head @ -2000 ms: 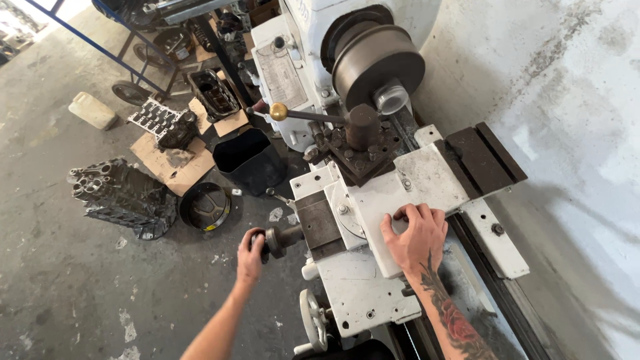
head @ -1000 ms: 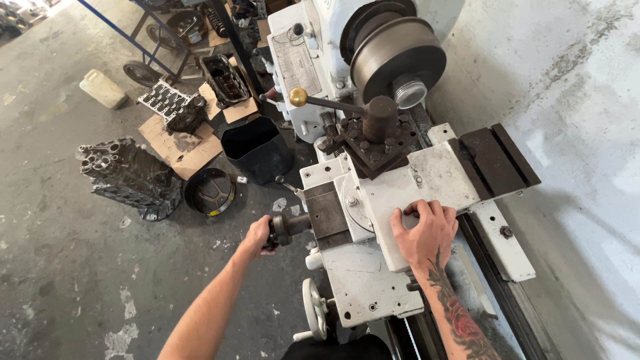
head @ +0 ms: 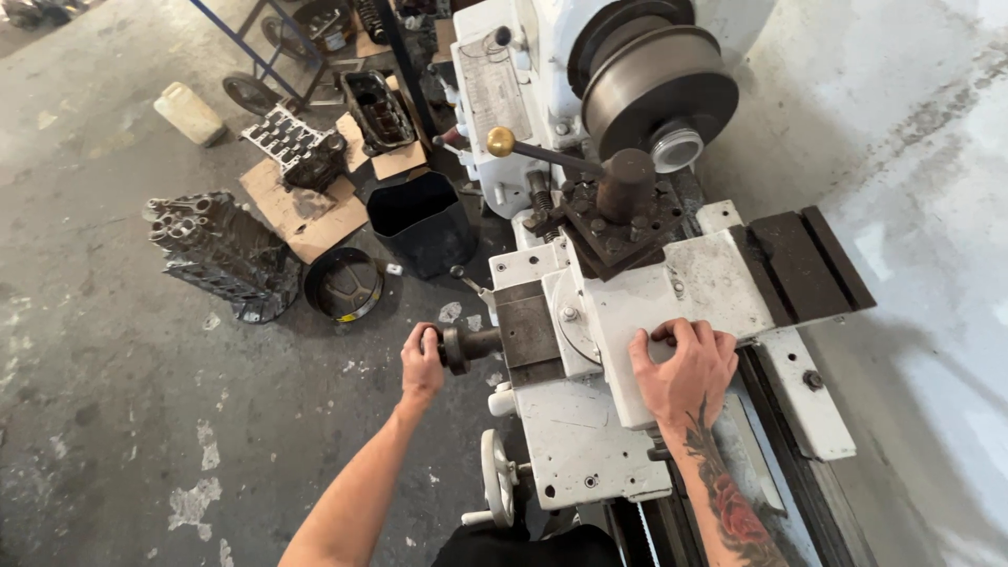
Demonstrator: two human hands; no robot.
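Observation:
My left hand [head: 423, 358] is closed on the dark cross-slide crank handle [head: 455, 350] of a metal lathe, at the left end of its slide. My right hand [head: 685, 366] rests with bent fingers on the white compound slide [head: 630, 339]; whether it grips anything beneath the fingers is hidden. Beyond it sits the dark square tool post [head: 618, 209], whose lever ends in a brass ball knob [head: 500, 142]. Farther back is the large round spindle chuck or plate [head: 661, 87] with a threaded metal piece [head: 677, 147] at its centre.
A white carriage handwheel [head: 496, 479] is low at the lathe's front. On the floor at left are an engine block [head: 224, 252], a round metal ring [head: 344, 285], a black bin [head: 421, 224], a cylinder head [head: 295, 146] on cardboard and a plastic jug [head: 189, 114]. A wall [head: 929, 157] stands at right.
Both hands stay at the same parts of the lathe. The fingers of my left hand have shifted around the crank handle. The view has moved slightly.

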